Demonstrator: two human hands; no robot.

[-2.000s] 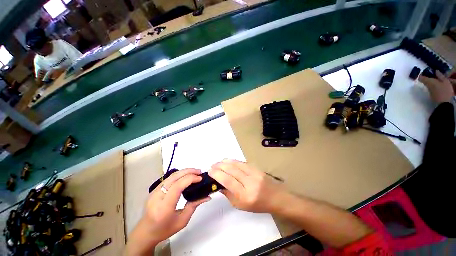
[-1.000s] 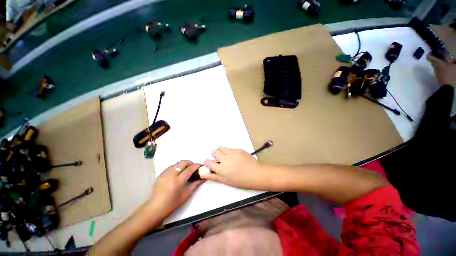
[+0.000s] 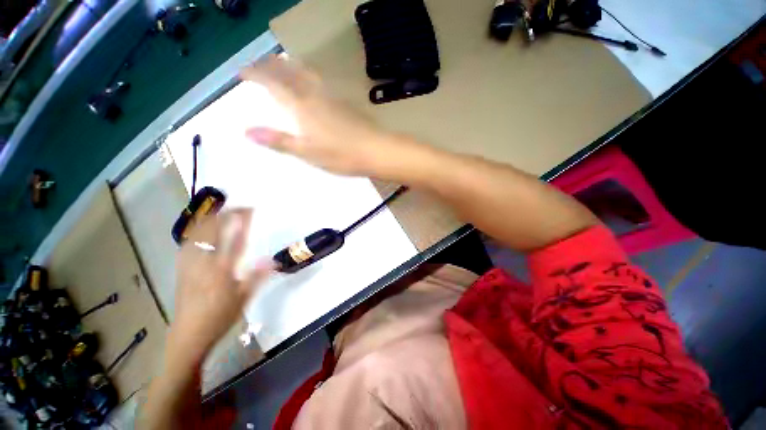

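Observation:
A closed black unit (image 3: 310, 250) with a tan label lies on the white work sheet (image 3: 336, 206), its cable pointing up and right. An open black housing (image 3: 198, 213) with a yellow-orange strip inside lies at the sheet's left edge, its cable pointing up. My left hand (image 3: 214, 269) is blurred, fingers apart, between the housing and the closed unit. Its fingertips are near the unit's left end, and it holds nothing visible. My right hand (image 3: 306, 126) is blurred and open above the sheet's upper part, with nothing visible in it.
Stacked black covers (image 3: 398, 40) and a single front cover (image 3: 404, 87) lie on the right cardboard sheet (image 3: 504, 109). A unit pile (image 3: 50, 353) is at the lower left. The green conveyor belt (image 3: 76, 138) carries spaced units. More units (image 3: 546, 15) lie at the upper right.
Both hands have come off the black unit, which now lies on the sheet with its label showing. My right hand has moved up, my left hand left towards the open housing. The view has shifted.

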